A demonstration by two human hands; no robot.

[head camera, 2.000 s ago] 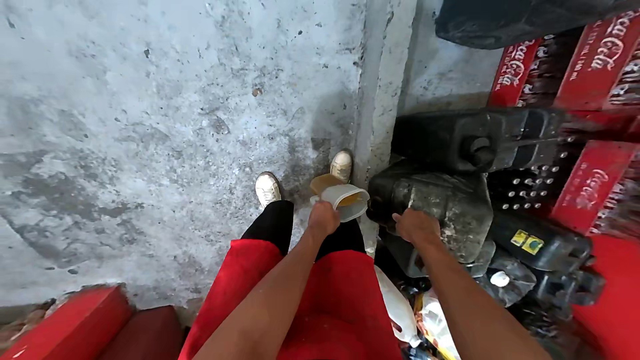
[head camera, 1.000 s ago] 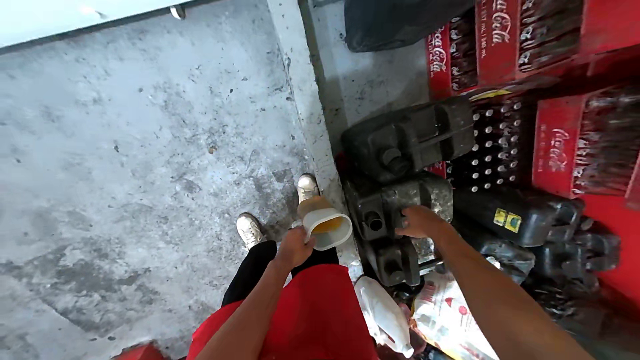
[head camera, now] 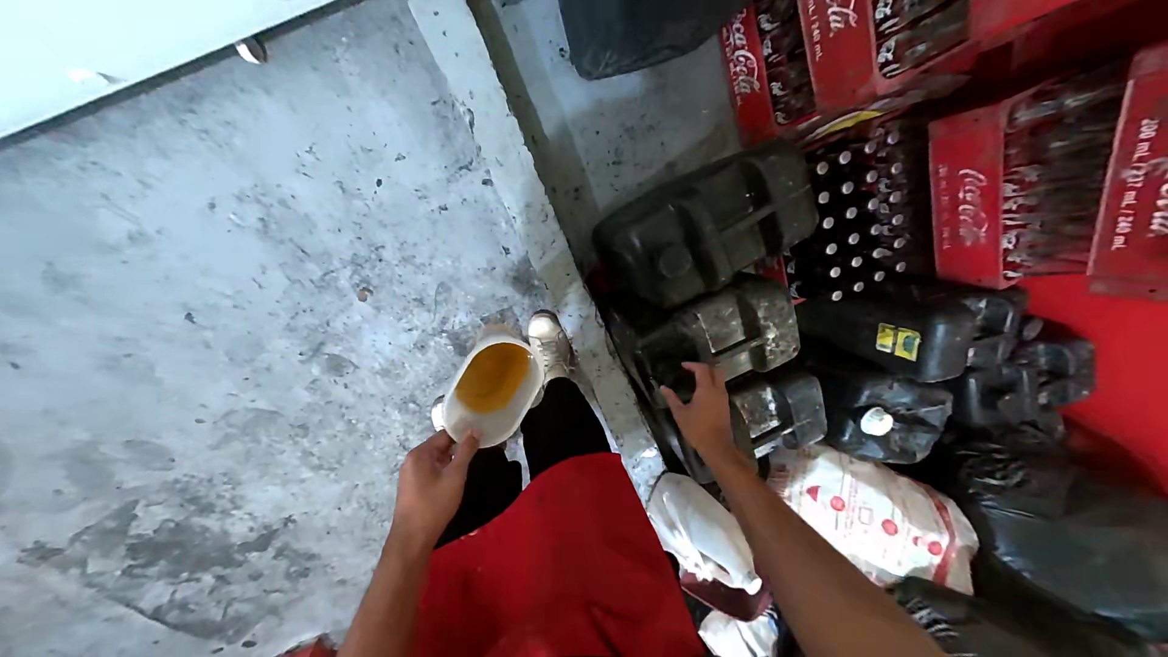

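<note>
My left hand [head camera: 438,474] pinches the rim of a whitish plastic container [head camera: 505,427] with amber liquid [head camera: 493,376] inside, held over the floor near my shoes. My right hand [head camera: 704,411] is at the near end of a dirty black jerrycan [head camera: 721,333], thumb and fingers apart, near its dark cap; whether a fingertip touches is unclear. Another black jerrycan [head camera: 703,224] lies beyond it, and a smaller dark one [head camera: 780,411] lies just right of the hand.
A raised concrete curb [head camera: 520,182] runs left of the jerrycans. Red bottle crates [head camera: 967,196] stand at the upper right. More black jerrycans [head camera: 890,333], a printed white sack [head camera: 876,516] and a white plastic jug [head camera: 698,529] lie right of my legs. A white panel edge [head camera: 137,55] crosses the upper left.
The container in my left hand has moved away from the jerrycans, and its liquid shows more fully. My right hand's fingers have spread at the dirty jerrycan. The view has shifted and turned.
</note>
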